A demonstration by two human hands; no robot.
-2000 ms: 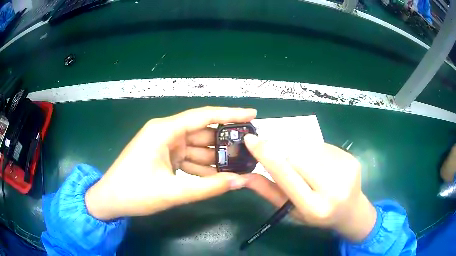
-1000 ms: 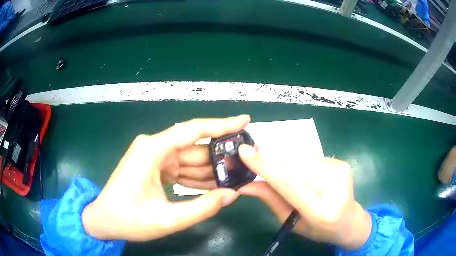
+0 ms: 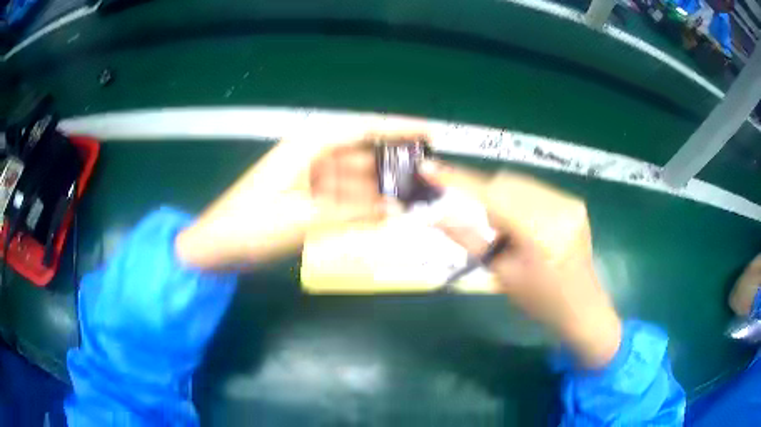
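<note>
A black watch housing (image 3: 402, 171), open side up with silvery parts inside, is blurred by motion. My left hand (image 3: 288, 200) holds it by its left side, above the bench near the white strip. My right hand (image 3: 534, 242) touches the right side of the housing with a fingertip and has dark pen-like tweezers (image 3: 477, 263) gripped in its palm, pointing down left. A white sheet with a yellowish lower edge (image 3: 359, 265) lies on the bench below both hands, partly covered by them.
A red tray (image 3: 37, 271) with a black box and cables is at the left. The worn white strip (image 3: 200, 123) crosses beyond the hands, with a grey post (image 3: 713, 125) at right. A small black unit (image 3: 105, 77) lies on the green conveyor belt (image 3: 350, 67). Another person's hand (image 3: 745, 288) shows at the right edge.
Both hands have moved up and away from me with the housing and tweezers. More of the sheet's yellowish near edge now shows. The view has also shifted slightly.
</note>
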